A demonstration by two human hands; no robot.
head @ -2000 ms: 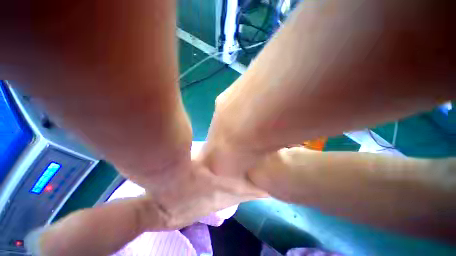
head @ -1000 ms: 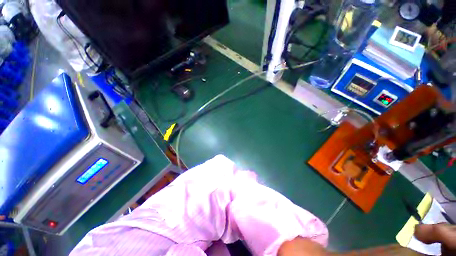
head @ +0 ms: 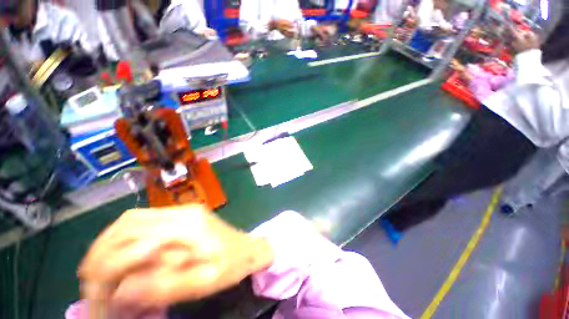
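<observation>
My right hand [head: 181,249] is large and blurred at the lower left, its pink sleeve coming from the right. Its fingers are bent, and whether it holds anything is hidden. Part of what looks like my left hand [head: 134,300] shows below it, mostly covered and cut off by the bottom edge. The orange-red clamp fixture [head: 212,187] stands just beyond my hands, with a small white block [head: 175,174] under its dark mechanism. My right hand overlaps the fixture's near edge in view; contact cannot be told.
White paper sheets [head: 281,163] lie right of the fixture. A power supply [head: 206,112] with red digits and a blue-fronted instrument [head: 106,152] stand behind it. A clear bottle [head: 37,134] is at the left. A person in a white coat [head: 530,93] is at the right, beside the grey floor.
The view has swung right, so the fixture now shows at the left and the blue-topped machine is gone. My hands are together in front; one second ago only one hand showed, near the papers.
</observation>
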